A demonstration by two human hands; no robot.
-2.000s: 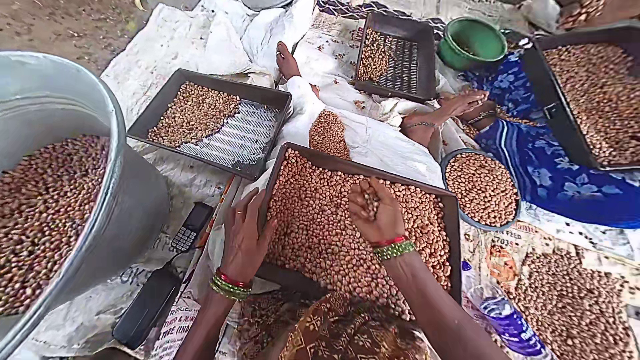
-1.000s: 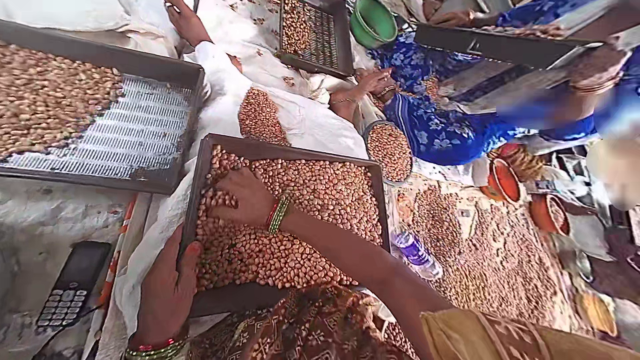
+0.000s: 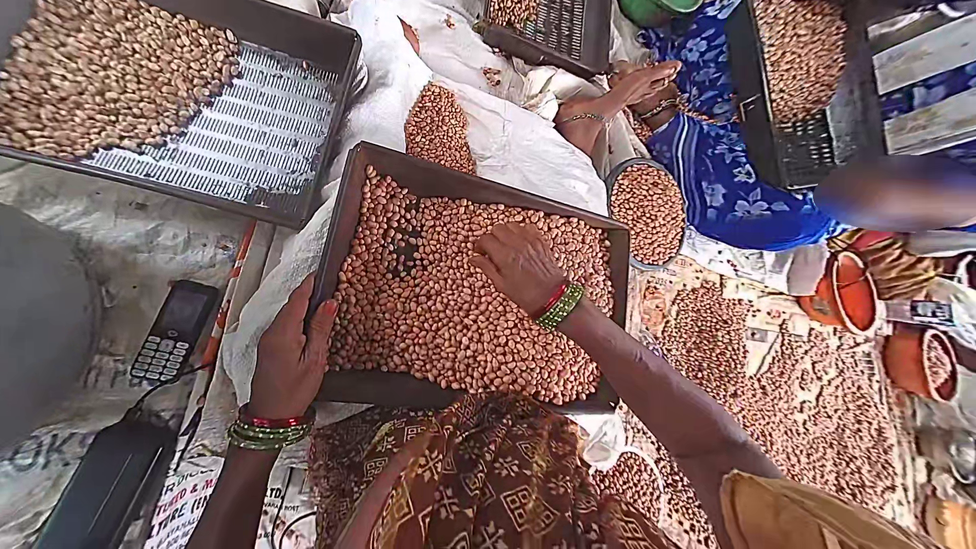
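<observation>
A dark rectangular tray (image 3: 488,183) full of shelled peanuts (image 3: 457,305) rests at my lap. My left hand (image 3: 293,347) grips the tray's left wall, thumb on the inner side, red and green bangles at the wrist. Over the middle of the peanuts lies my right hand (image 3: 518,267), palm down with its fingers curled into them; whether it holds any is hidden. A dark patch of the tray's bottom shows at the upper left of the peanuts. Just beyond the far wall is a small peanut heap (image 3: 438,126) on white cloth.
A slotted tray (image 3: 252,130) with peanuts stands at upper left, above a keypad phone (image 3: 174,332) and a black case (image 3: 110,480). A bowl of peanuts (image 3: 646,213) sits at right, near another person's feet (image 3: 618,99). Peanuts (image 3: 785,389) cover sheeting at lower right, beside orange containers (image 3: 842,293).
My right hand has moved from the tray's left part to the middle of the peanuts. Two seconds ago it was raised with peanuts in its fingers. My left hand stays at the left wall.
</observation>
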